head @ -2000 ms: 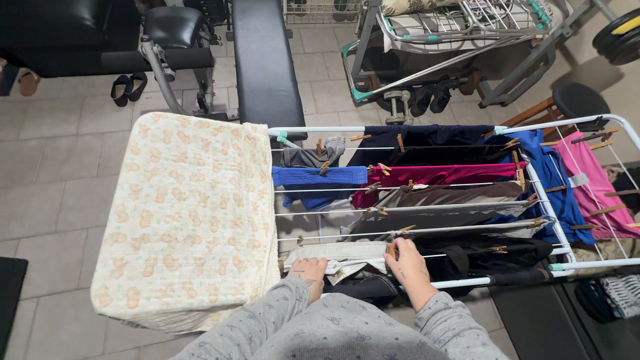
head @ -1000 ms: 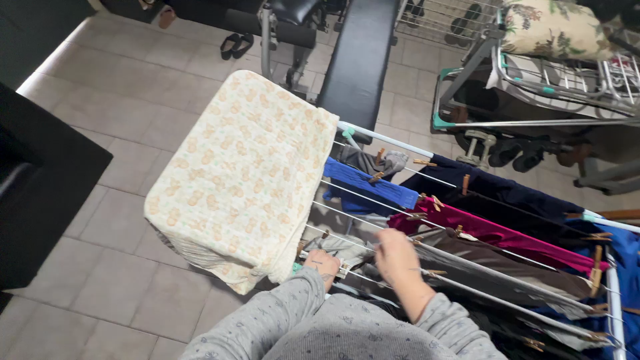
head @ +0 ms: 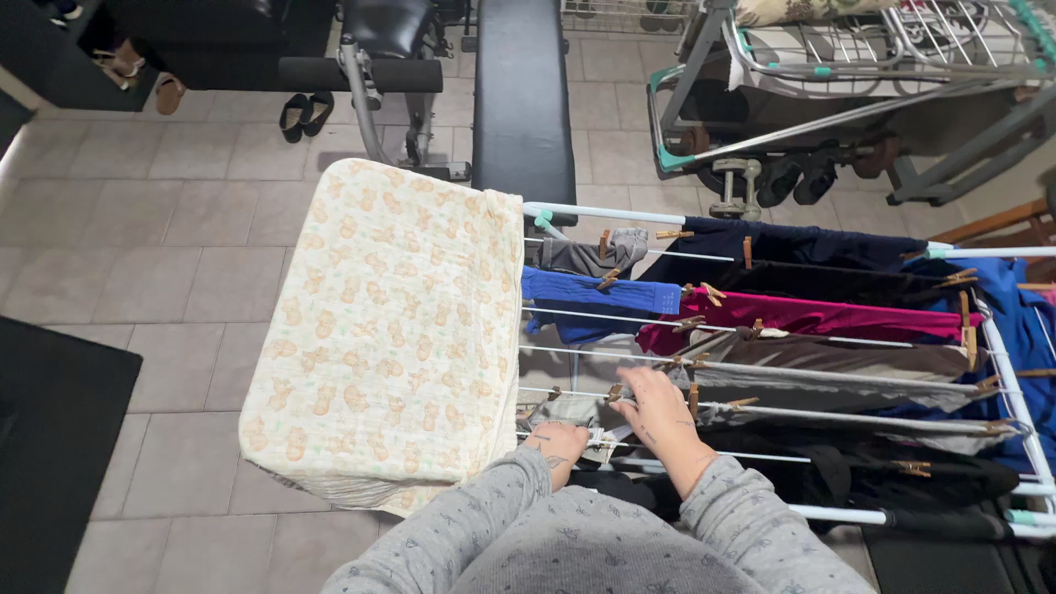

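Observation:
A white drying rack [head: 606, 211] stretches to the right, hung with pegged clothes. At its near left part my left hand [head: 558, 450] grips a light garment [head: 569, 407] by its edge, close to a white tag. My right hand [head: 657, 410] is at a wooden clothespin [head: 615, 393] on the line just beyond, its fingertips over it; whether they pinch it is unclear. Another clothespin [head: 553, 394] stands on the same line. Farther up hang a blue garment [head: 602, 292], a gray one [head: 590, 256] and a magenta one [head: 825, 310]. A cream patterned cloth [head: 379, 330] covers the rack's left end.
A black padded bench [head: 524, 99] stands beyond the rack. At the upper right are a folded rack [head: 817, 73] and a dumbbell [head: 737, 188] on the floor. Black shoes [head: 305, 116] lie at the upper left, and a dark flat surface [head: 62, 445] is at the left edge.
My right hand has moved from lower on the rack to the clothespin line. My left hand remains at the light garment. The view has swung left and back.

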